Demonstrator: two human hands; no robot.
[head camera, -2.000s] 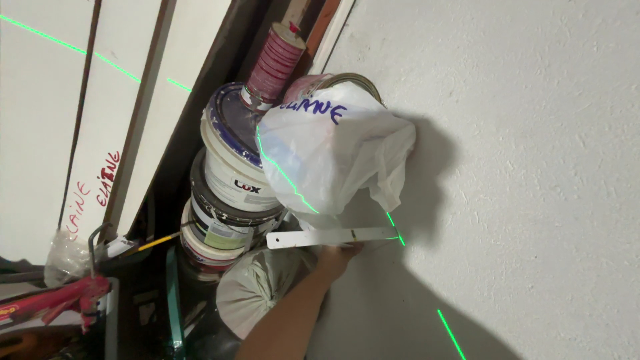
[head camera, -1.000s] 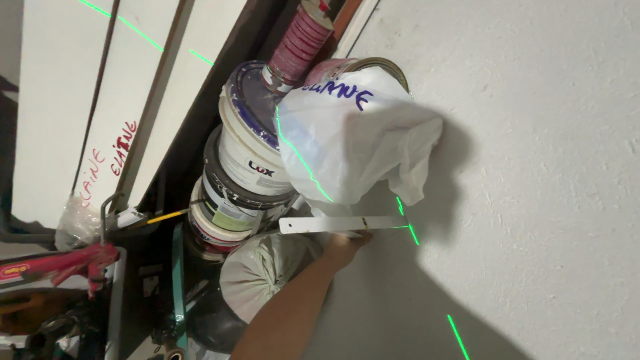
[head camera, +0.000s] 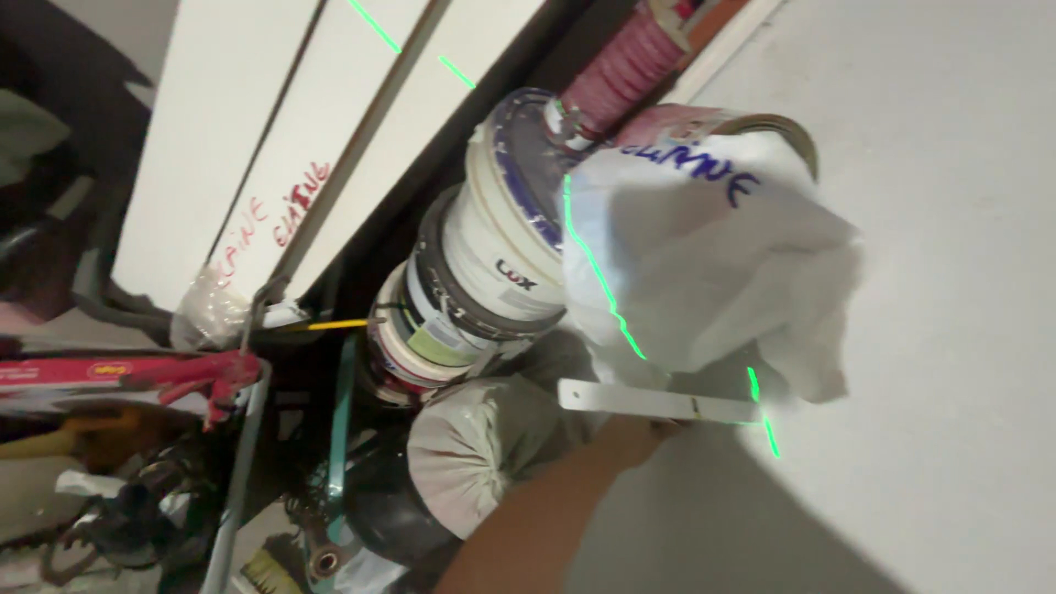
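My left hand (head camera: 648, 431) is at the wall, its arm rising from the bottom edge, with a flat white strip (head camera: 660, 402) in its grip. The strip lies nearly level in the view, has a small hole near its left end and a dark mark toward its right. Most of my fingers are hidden behind it. Just above hangs or rests a white plastic bag (head camera: 709, 272) with blue handwriting, touching or very near the strip. A green laser line crosses the bag and passes the strip's right end. My right hand is out of view.
Stacked paint buckets (head camera: 511, 247), a pink-red roll (head camera: 619, 78) and a can (head camera: 685, 124) stand left of the bag. Below them are a tied pale sack (head camera: 462, 454) and a teal bar (head camera: 340, 429). White boards (head camera: 247, 124) and a red tool (head camera: 124, 369) are farther left.
The view has shifted somewhat toward the left. My left hand still holds the strip beneath the white bag, with no plain change between them.
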